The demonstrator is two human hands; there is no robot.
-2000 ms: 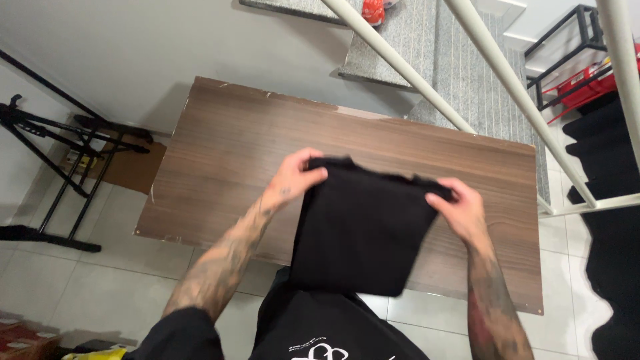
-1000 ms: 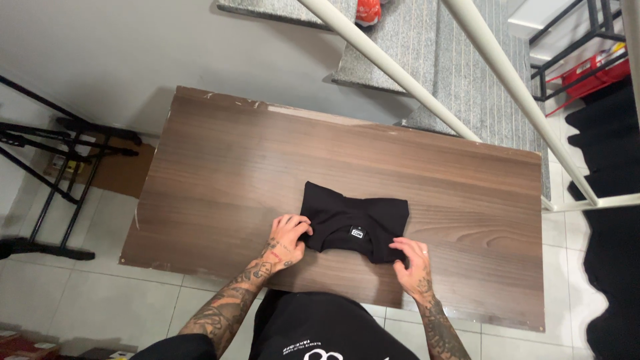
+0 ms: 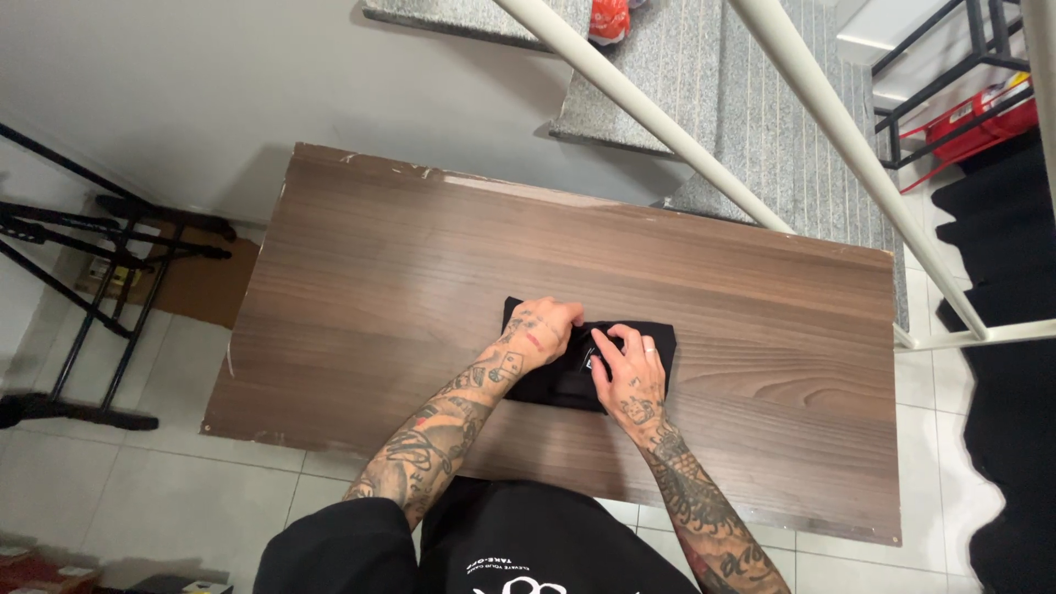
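A folded black garment (image 3: pixel 569 388) lies near the middle of a wood-grain table (image 3: pixel 396 247). Over its left part rests my left hand (image 3: pixel 544 330), fingers bent down at the garment's far edge; whether they pinch the cloth is hidden. My right hand (image 3: pixel 634 367), with a ring on one finger, is spread on the garment's right part, thumb and fingers apart. Between the two hands a small white label (image 3: pixel 589 360) shows on the cloth, partly covered by the right fingers.
Black metal stands (image 3: pixel 107 305) are at the left. Granite stairs (image 3: pixel 660 99) with cream railing bars (image 3: pixel 652 120) rise beyond the table's far side. A red object (image 3: pixel 982 124) and black wavy-edged material (image 3: pixel 1011 355) are on the right.
Two seconds ago both hands held the black cloth raised; a second ago it lay on the table with the hands at its near corners. Now it is more compact, and both hands are over it, closer together.
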